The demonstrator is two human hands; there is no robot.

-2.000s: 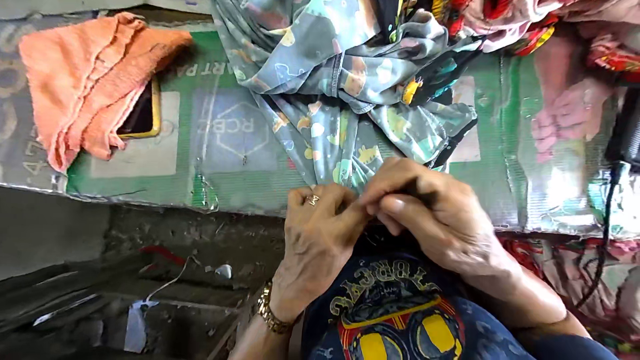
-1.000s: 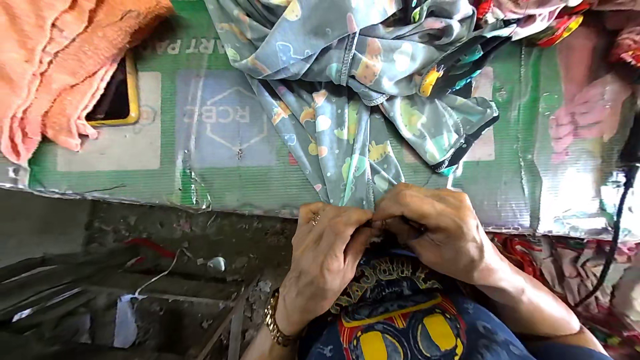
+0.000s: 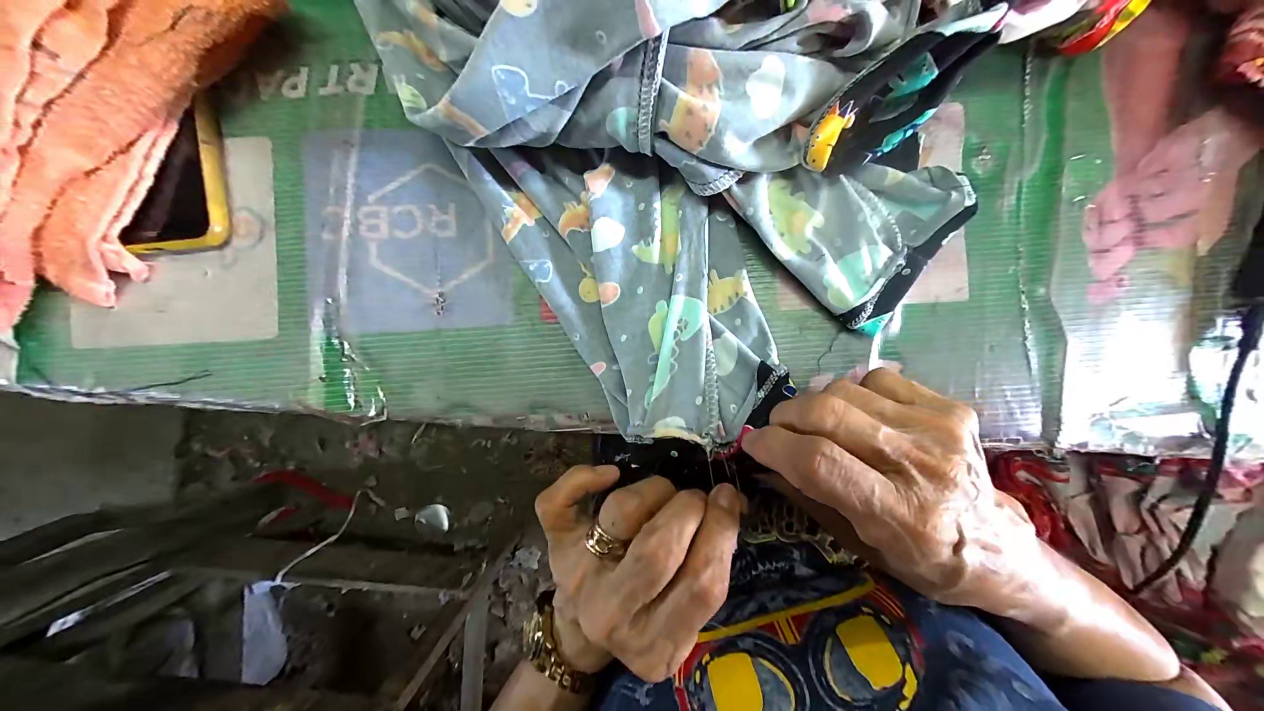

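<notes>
A grey garment with a printed animal pattern (image 3: pixel 681 286) lies bunched over the table, one tapering part hanging to the front edge. My right hand (image 3: pixel 889 474) pinches the dark trimmed end of that part. Just below and to the left is my left hand (image 3: pixel 642 563), wearing a ring, its thumb and fingers bent together. Thin threads (image 3: pixel 724 472) run from the garment's edge down to the left fingertips, which seem to pinch them. Whether a needle is there cannot be seen.
The table has a green printed plastic cover (image 3: pixel 415 365). At the left an orange towel (image 3: pixel 89 128) partly covers a yellow-edged phone (image 3: pixel 188 188). A black cable (image 3: pixel 1215 454) hangs at the right, near red and white cloth (image 3: pixel 1116 533). Dark slats (image 3: pixel 109 563) stand below left.
The hands, close together at the fingertips before, are now apart, the left one lower and the right one at the garment's end. The view has shifted closer to the table.
</notes>
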